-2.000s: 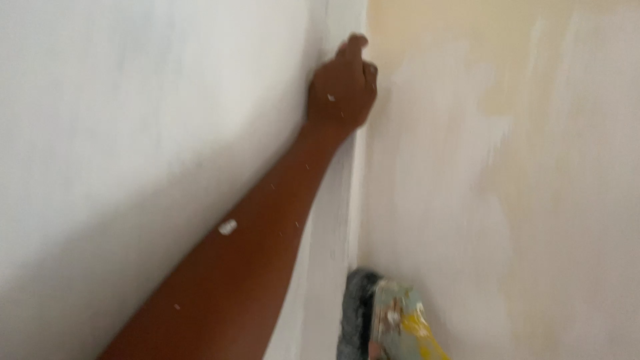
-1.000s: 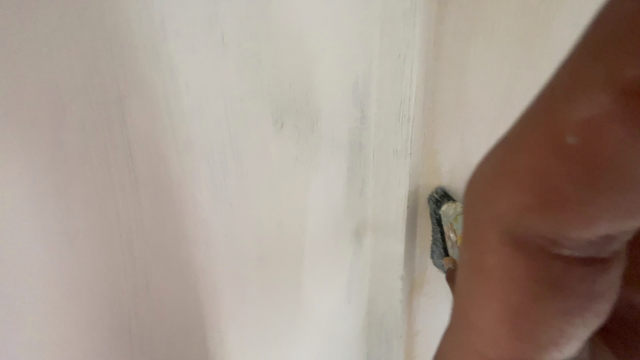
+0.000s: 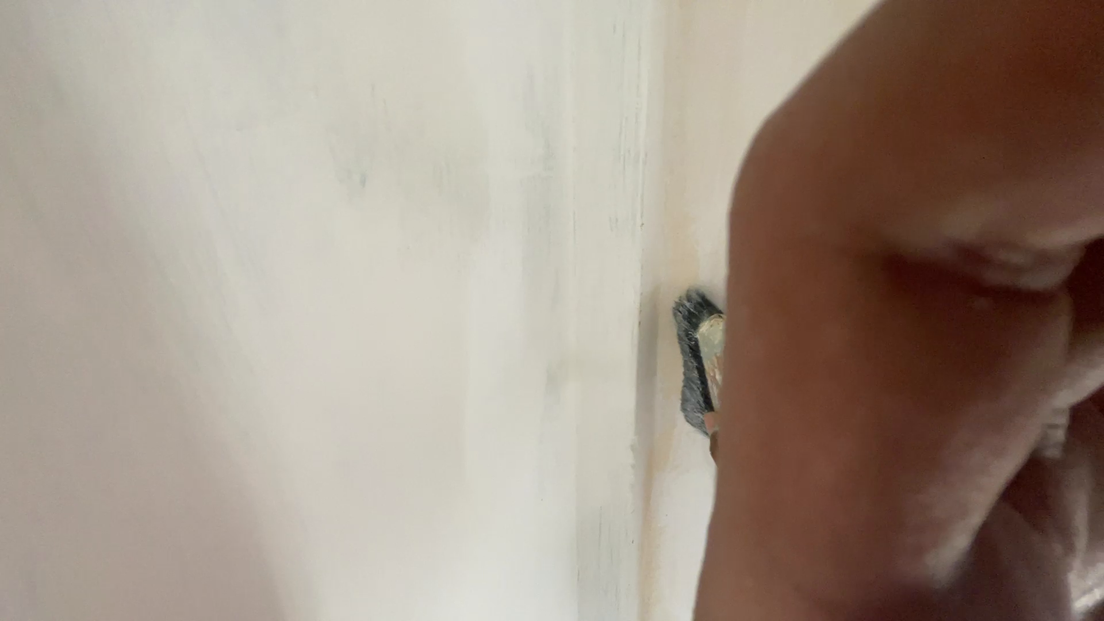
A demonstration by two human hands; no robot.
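Note:
A paintbrush (image 3: 693,362) with dark bristles and a paint-smeared ferrule lies against the wall just right of the inside corner. Its bristles point left, and its handle is hidden. A fingertip, seemingly of my right hand (image 3: 712,429), shows at the brush's lower edge; the rest of that hand is hidden. Very near the camera, a large bent bare arm or hand (image 3: 845,362) fills the right side and blocks the brush's handle; which side it belongs to is unclear. My left hand cannot be made out.
A whitish, streaked wall or panel (image 3: 388,345) fills the left side. A pale vertical trim strip (image 3: 608,259) runs along the corner. Beyond it, the adjoining wall (image 3: 699,172) shows cream patches through whitish paint.
The arm that reached up from the lower left to the corner is no longer seen there. A large blurred arm or hand now covers the right side. The view has shifted strongly.

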